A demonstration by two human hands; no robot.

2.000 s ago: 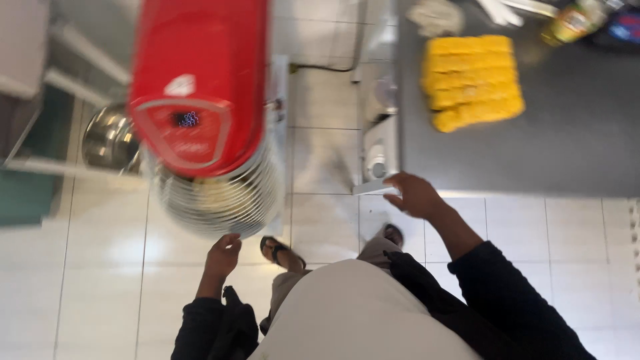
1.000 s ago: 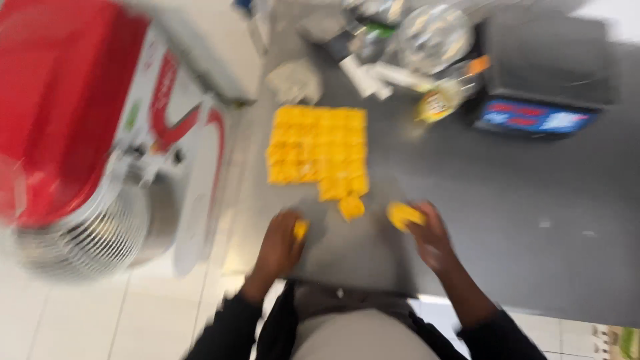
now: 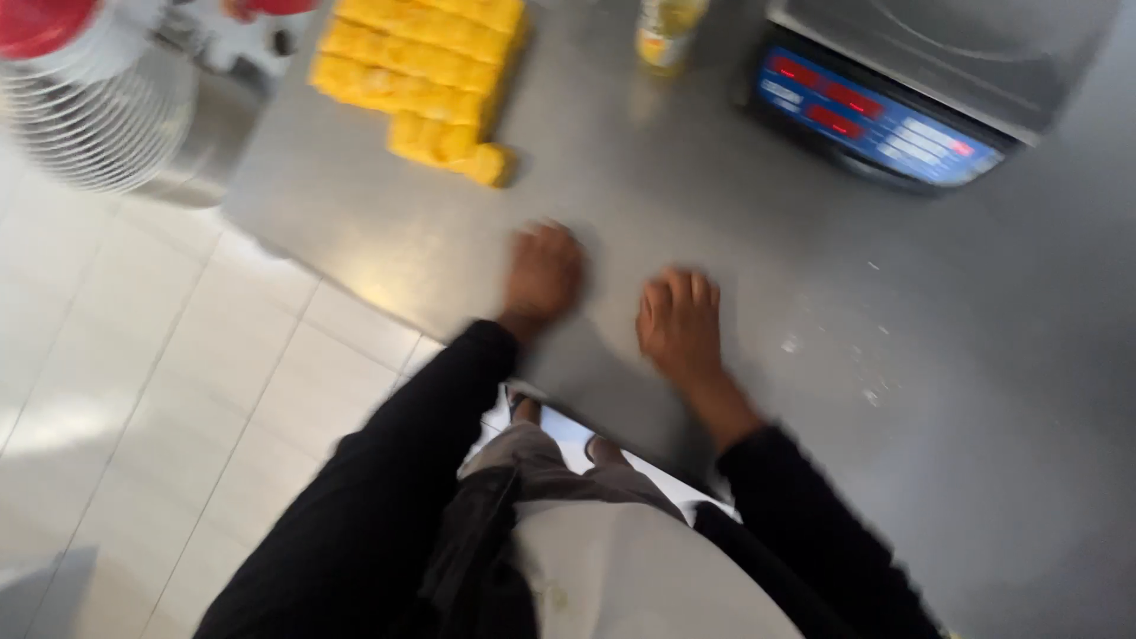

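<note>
My left hand (image 3: 544, 273) is palm down on the grey metal table (image 3: 603, 177), blurred, its fingers curled under. To its right, my right hand (image 3: 682, 324) rests in the same curled way, apart from the left one. Whatever lies beneath either palm is hidden. Beyond my left hand, toward the upper left, sits a block of yellow dough-like pieces (image 3: 417, 62) in close rows. One rounded yellow piece (image 3: 490, 165) is at the block's near corner.
A digital scale (image 3: 879, 115) with red digits stands at the upper right. Left of it is a small bottle of yellow liquid (image 3: 666, 35). A red mixer (image 3: 40, 22) with a wire guard (image 3: 106, 115) stands beyond the table's left edge, above the tiled floor.
One second ago yellow pieces showed in both my hands, with the fingers toward the block; now the hands are palm down and no yellow shows at them. The view has shifted.
</note>
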